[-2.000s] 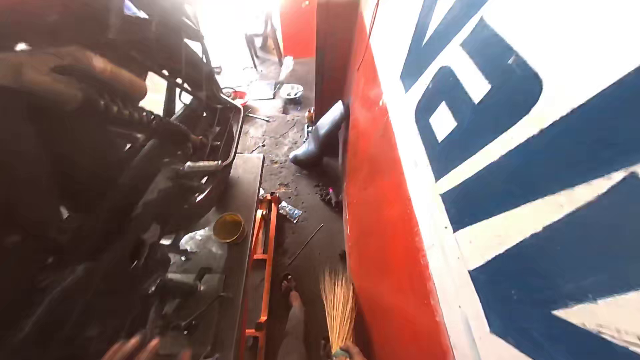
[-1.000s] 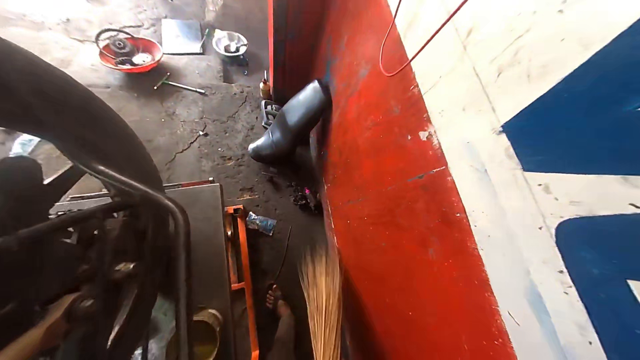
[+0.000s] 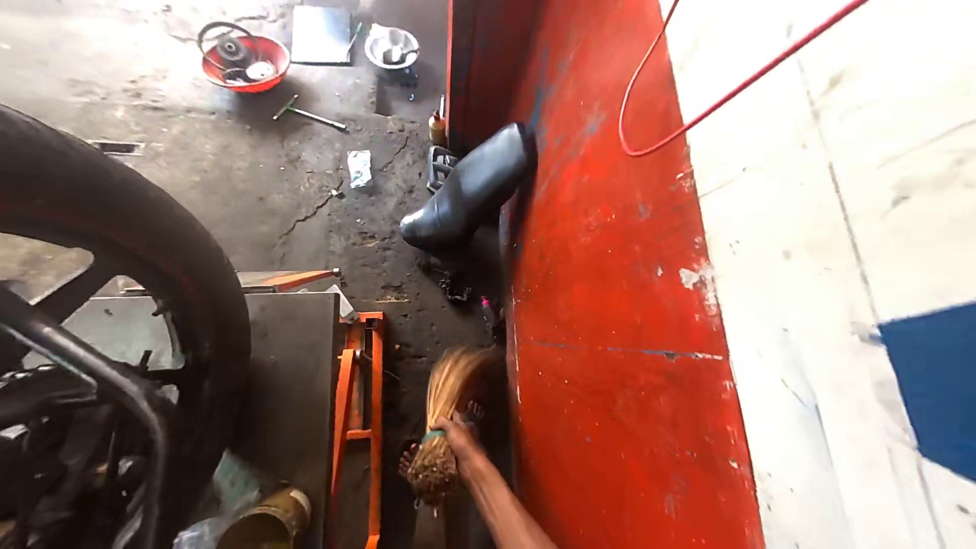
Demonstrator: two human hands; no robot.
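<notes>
My right hand grips a straw hand broom near its bound end, just below a green band. The bristles fan out upward over the dark floor between the orange-framed stand and the red wall. Both of my feet show close around the broom, one on each side. My left hand is out of the frame. A black motorcycle seat leans against the wall ahead, with small dark parts on the floor near it.
At left a motorcycle wheel stands by a metal platform, with a yellowish container at its lower edge. Farther off lie a T-handle wrench, a red basin of parts and a white bowl. The red wall bounds the right.
The broom's bristles have swung from beside the wall toward the orange frame, and my right hand and forearm have come into fuller view. A hand at lower left two seconds ago is out of view.
</notes>
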